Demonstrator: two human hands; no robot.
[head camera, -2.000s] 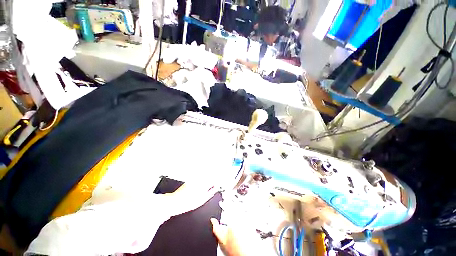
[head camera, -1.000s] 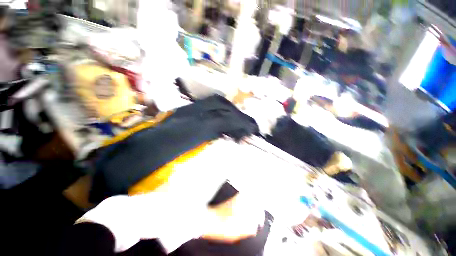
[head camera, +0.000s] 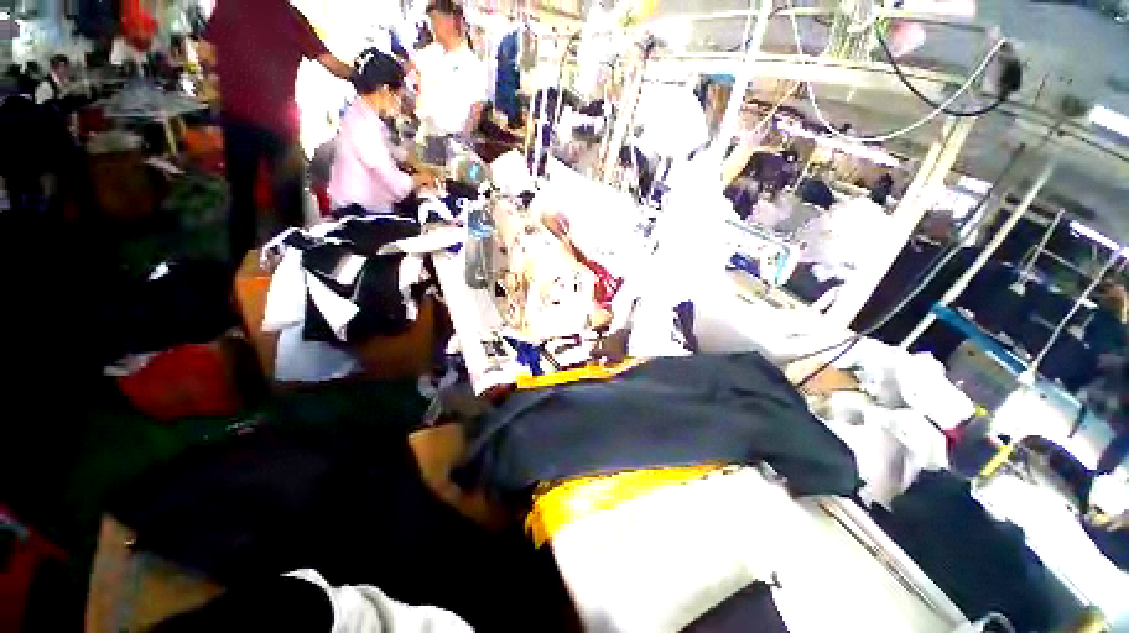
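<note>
A long matte blue-black garment piece pile (head camera: 656, 414) lies across the white table (head camera: 656, 532) in the middle of the view. A yellow-orange sheet (head camera: 607, 497) shows under its near edge. A dark fabric panel (head camera: 743, 611) shows only in part at the bottom edge, on the white table. White cloth or a sleeve (head camera: 378, 611) is at the bottom, left of the table. Neither of my hands is in view.
Black cloth (head camera: 334, 507) lies low at left beside cardboard. Black and white pieces (head camera: 359, 278) are heaped on a box beyond. Several people are at the back left. A black cloth heap (head camera: 966, 544) and white cloth (head camera: 885, 433) lie at right.
The view has swung far to the left. The sewing machine head has left the picture, and so have my hands. The pile now appears in the middle, with the workshop aisle and people at left.
</note>
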